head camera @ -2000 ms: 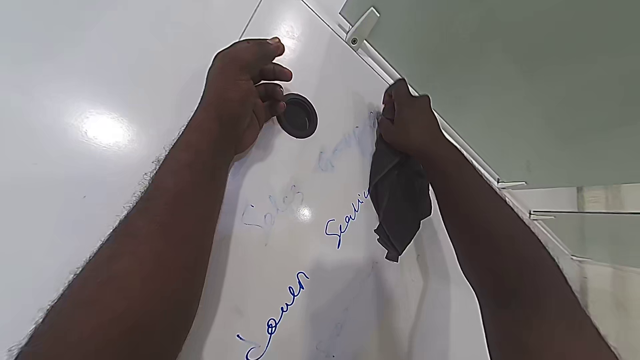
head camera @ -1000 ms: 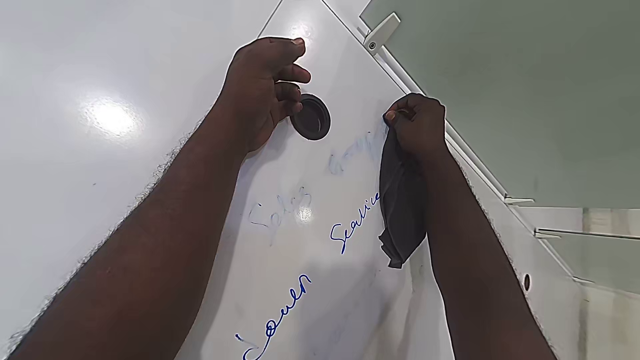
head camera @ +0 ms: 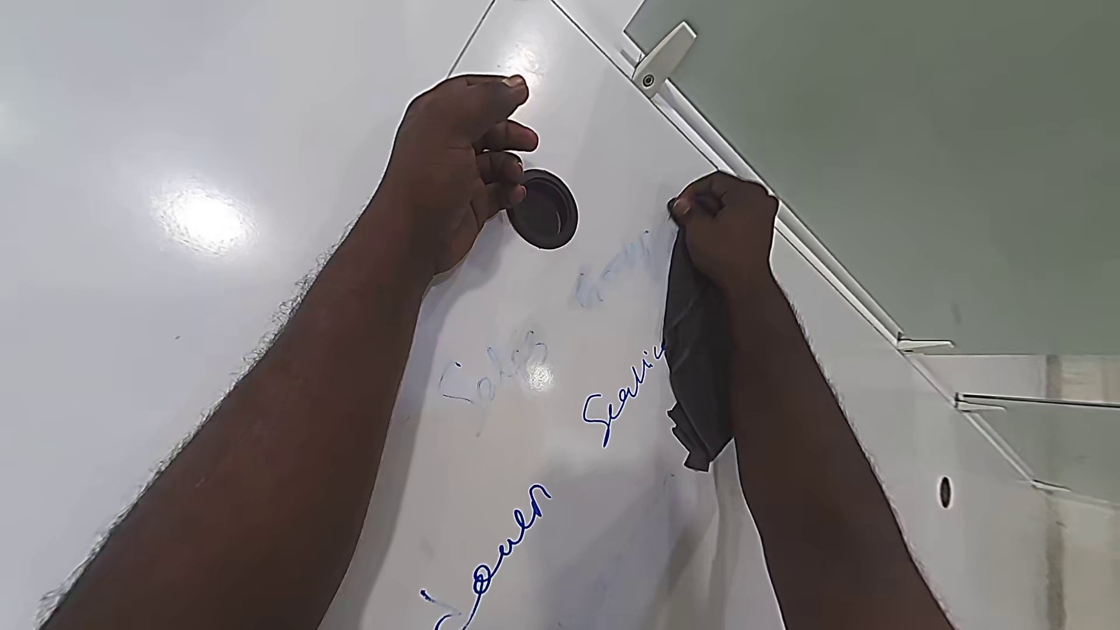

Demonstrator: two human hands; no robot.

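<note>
My left hand is on the glossy white tabletop, fingers loosely curled and apart. Its lower fingertips touch or overlap the rim of a round dark cable grommet set into the surface. With my right hand I pinch the upper end of a dark grey cloth, which stretches down beside my right forearm over the surface. Between my arms is blue handwriting; its lower words are sharp, while the upper ones look faint and smeared.
A greenish frosted panel runs along the right edge, held by a pale clamp bracket. Small metal brackets follow farther along the edge. Another dark round opening lies to the right. Light glares off the white surface.
The cloth hung lower and more bunched from my right hand two seconds ago; now its top is pinched between the fingertips. My left hand has stayed beside the grommet.
</note>
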